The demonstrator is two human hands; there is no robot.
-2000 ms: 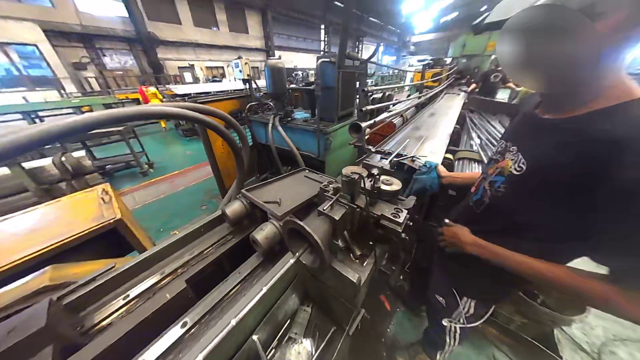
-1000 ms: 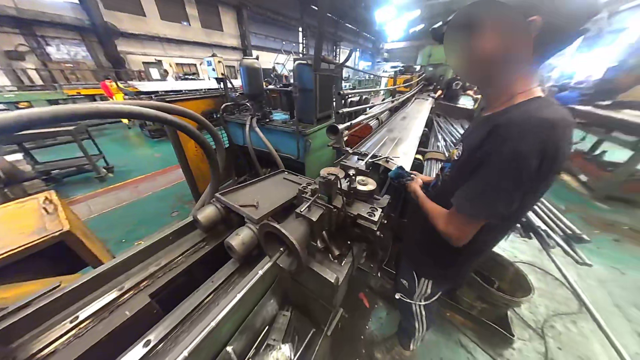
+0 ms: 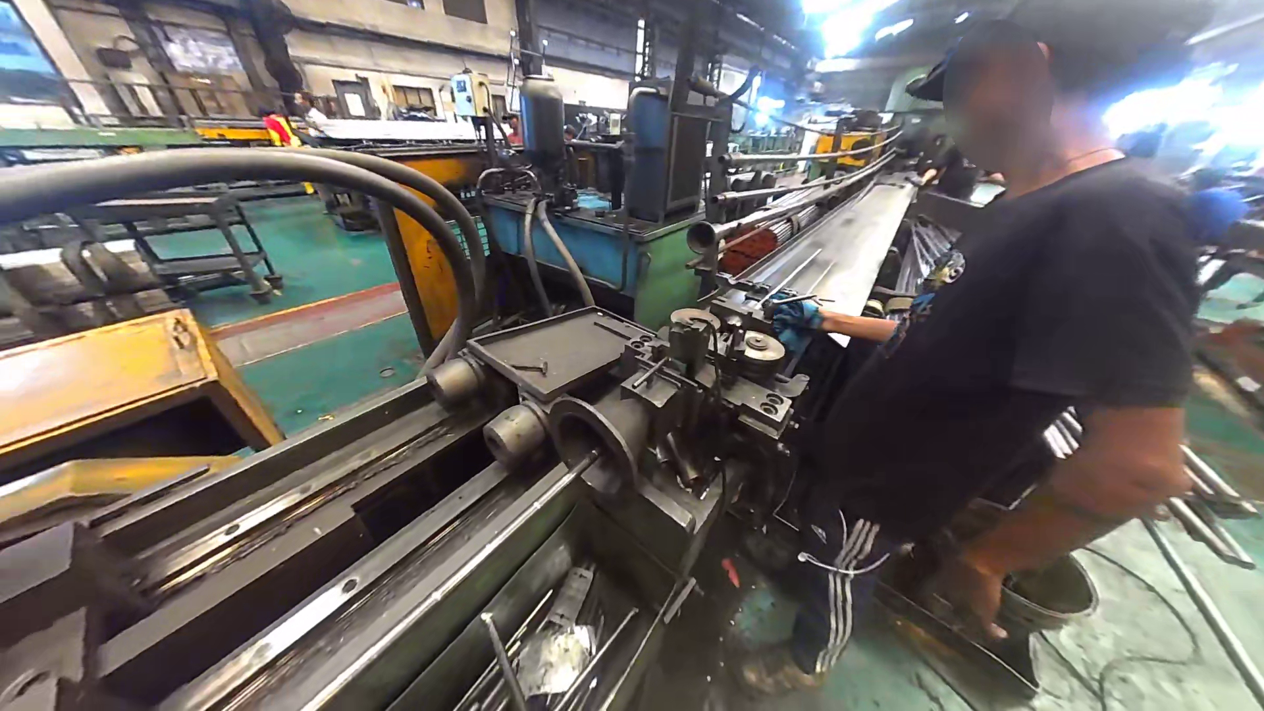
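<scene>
Neither my left hand nor my right hand is in view. In front of me stands a metal machine bed [image 3: 346, 583] with long rails. A round metal collar [image 3: 592, 444] sits at the bed's far end, and a thin rod [image 3: 543, 499] reaches its opening. Beside it, a flat metal tray [image 3: 563, 351] carries a bolt. Metal rollers [image 3: 760, 348] are mounted behind the collar. A co-worker's gloved hand [image 3: 795, 318] is at the rollers' far side; whether it holds anything is unclear. The co-worker's other hand [image 3: 973, 592] is low, near a bucket.
The co-worker [image 3: 997, 326] stands at the right of the machine. A bucket [image 3: 1057, 592] and metal bars [image 3: 1200, 592] are on the floor there. A yellow metal box [image 3: 109, 385] is at left, below thick hoses [image 3: 247, 168]. Rods lie in a trough [image 3: 563, 652] under the bed.
The co-worker's one arm has dropped from near the machine to beside the bucket, while the gloved hand stays by the rollers. The co-worker now leans forward.
</scene>
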